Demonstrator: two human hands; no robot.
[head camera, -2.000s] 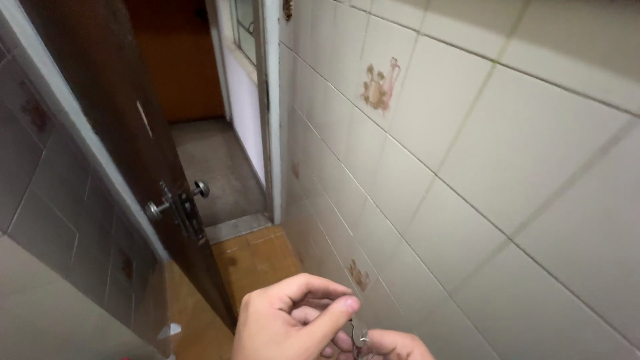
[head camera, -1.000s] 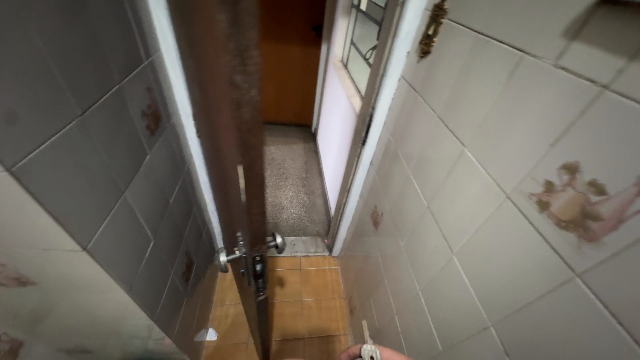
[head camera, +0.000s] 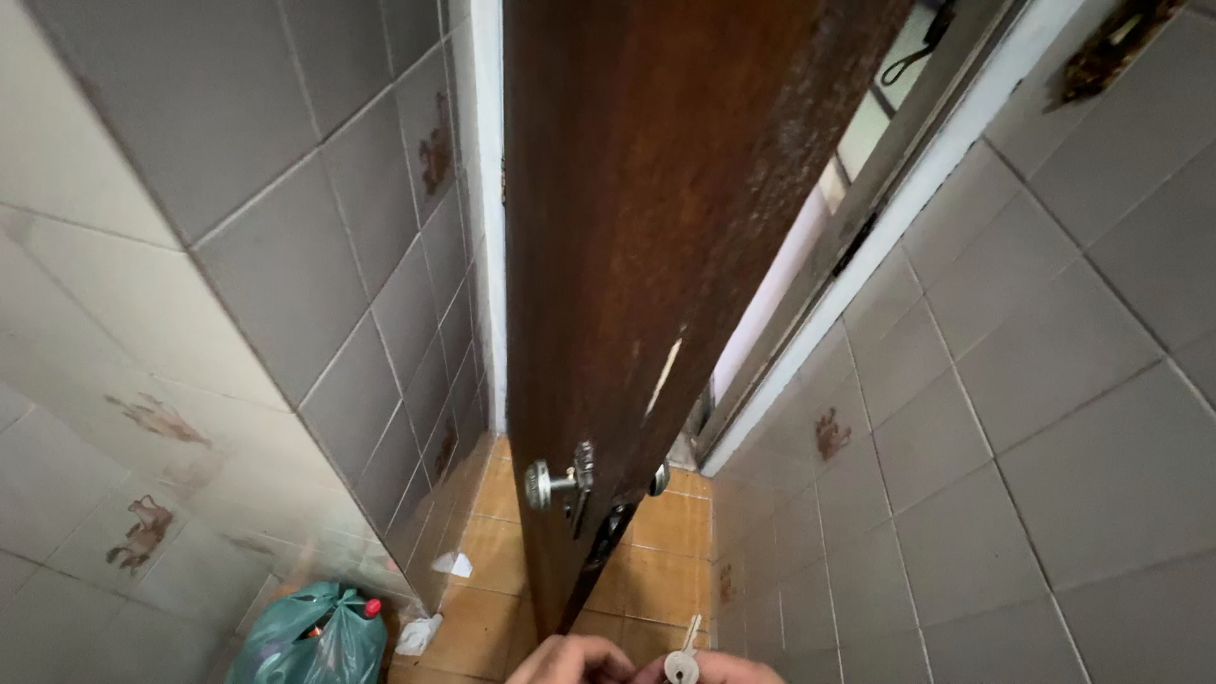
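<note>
At the bottom edge of the head view, my right hand holds a small metal key, its blade pointing up. Beside it, touching or nearly so, is my left hand, with curled fingers; whether it holds anything is hidden. Beyond my hands a dark brown wooden door stands ajar, seen partly edge-on. It bears a round metal knob on its left face, a keyhole plate beside that knob, and another knob on the far side. A lock shows in the door's edge.
Tiled walls flank the narrow passage over an orange tile floor. A tied green plastic bag sits at lower left, near scraps of white paper. The white door frame stands at right, below a brass-coloured fitting.
The view has swung toward the door, whose broad face now hides most of the passage beyond. The green bag has come into view. Both hands show at the bottom, where one second ago only one did.
</note>
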